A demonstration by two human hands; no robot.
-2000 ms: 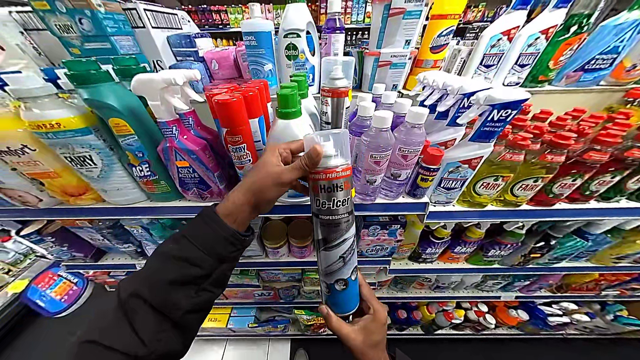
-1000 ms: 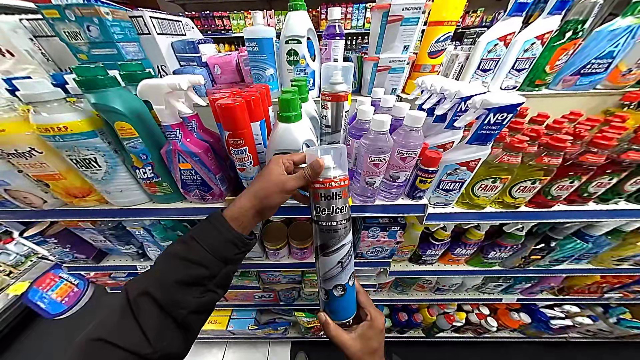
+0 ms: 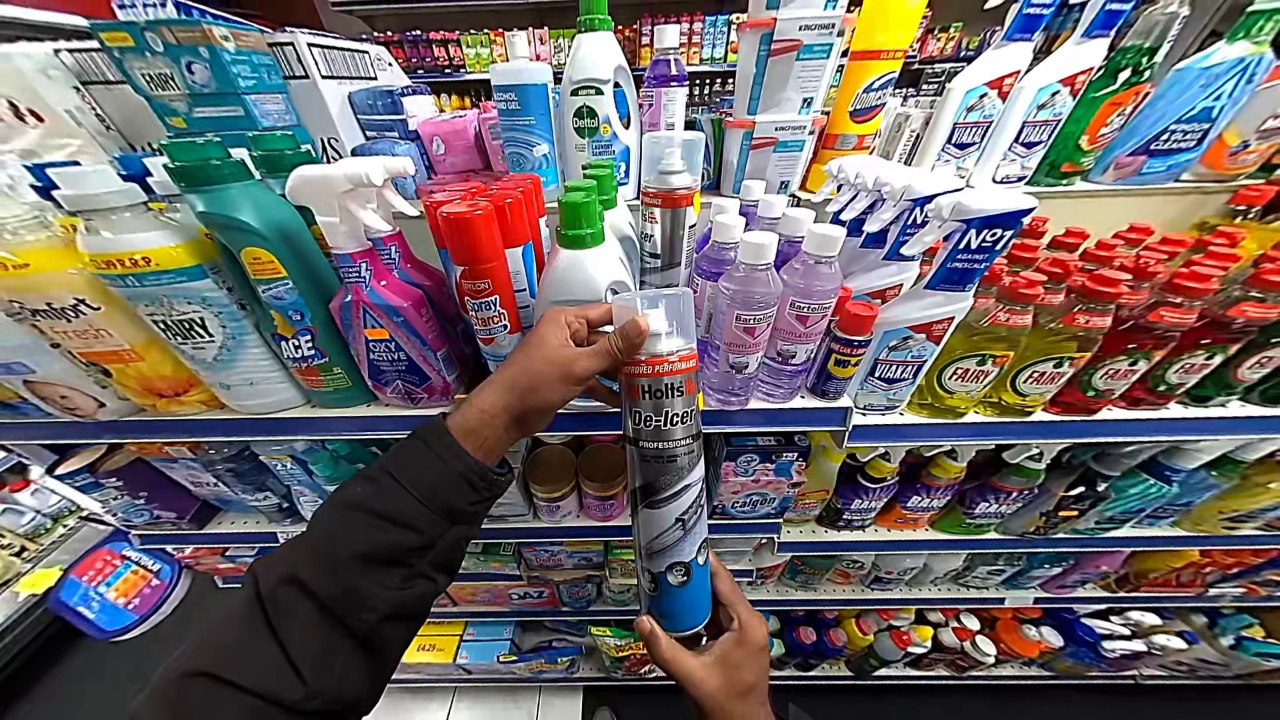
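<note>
A tall Holts de-icer aerosol can (image 3: pixel 665 480) with a clear cap stands upright in front of the shelf, held between both hands. My left hand (image 3: pixel 570 360) grips its cap from the left, thumb across the clear plastic. Around the can's blue base, my right hand (image 3: pixel 715 640) closes from below. Just behind the cap, a similar de-icer can (image 3: pixel 668 225) stands on the shelf. Purple methylated spirit bottles (image 3: pixel 742 325) are right of it, and white bottles with green caps (image 3: pixel 585 250) left. A black sleeve covers my left arm.
Red-capped spray starch cans (image 3: pixel 482 280) and pink trigger sprays (image 3: pixel 385 320) stand on the left. White limescale sprays (image 3: pixel 915 340), a small WD-40 can (image 3: pixel 843 350) and washing-up liquid bottles (image 3: pixel 970 350) line the right. The blue shelf edge (image 3: pixel 1050 430) runs across; lower shelves hold more cleaning products.
Both hands keep hold of the de-icer can. Since the earliest frame, the can and hands have come slightly lower against the shelf.
</note>
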